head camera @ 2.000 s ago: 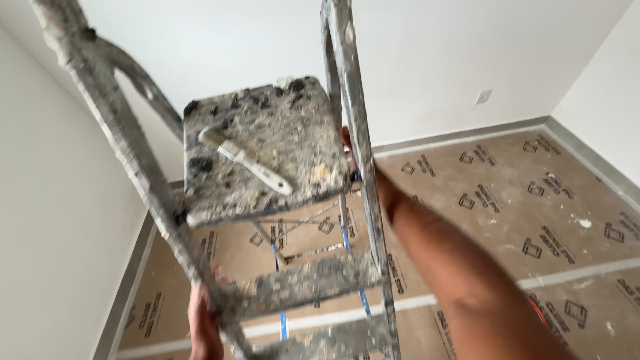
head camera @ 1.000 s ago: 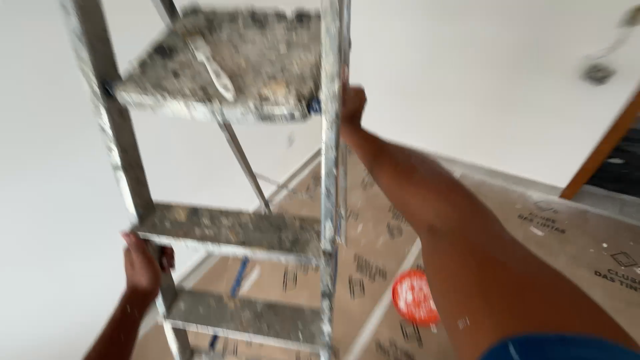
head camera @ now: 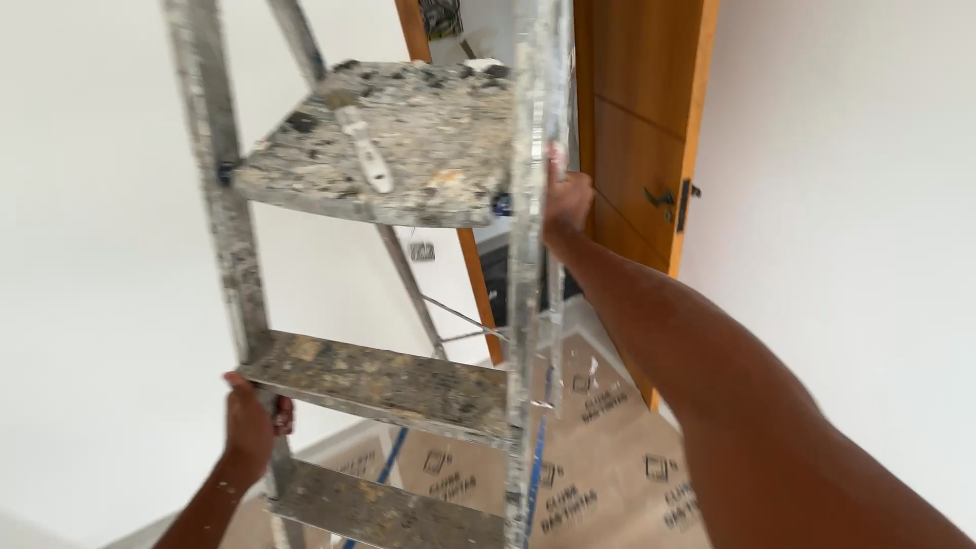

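Observation:
A paint-splattered metal stepladder (head camera: 381,381) fills the middle of the head view, standing open and tilted in the picture. My left hand (head camera: 255,419) is closed around its left side rail, just under a step. Higher up, my right hand (head camera: 568,200) grips the ladder on its right side, behind the front rail and beside the top platform; part of its fingers is hidden. On the crusted platform (head camera: 450,145) lies a paintbrush (head camera: 367,156) with a white handle, its bristles pointing to the far left corner.
An open wooden door (head camera: 640,122) with a dark handle stands beyond my right arm, next to a doorway. Printed protective paper (head camera: 595,457) covers the floor. White walls rise at left and right. A wall box (head camera: 422,252) shows between the ladder's legs.
The view has turned far from the room corner to the doorway, and the ladder has come round with it in both hands. The brush stays on the platform.

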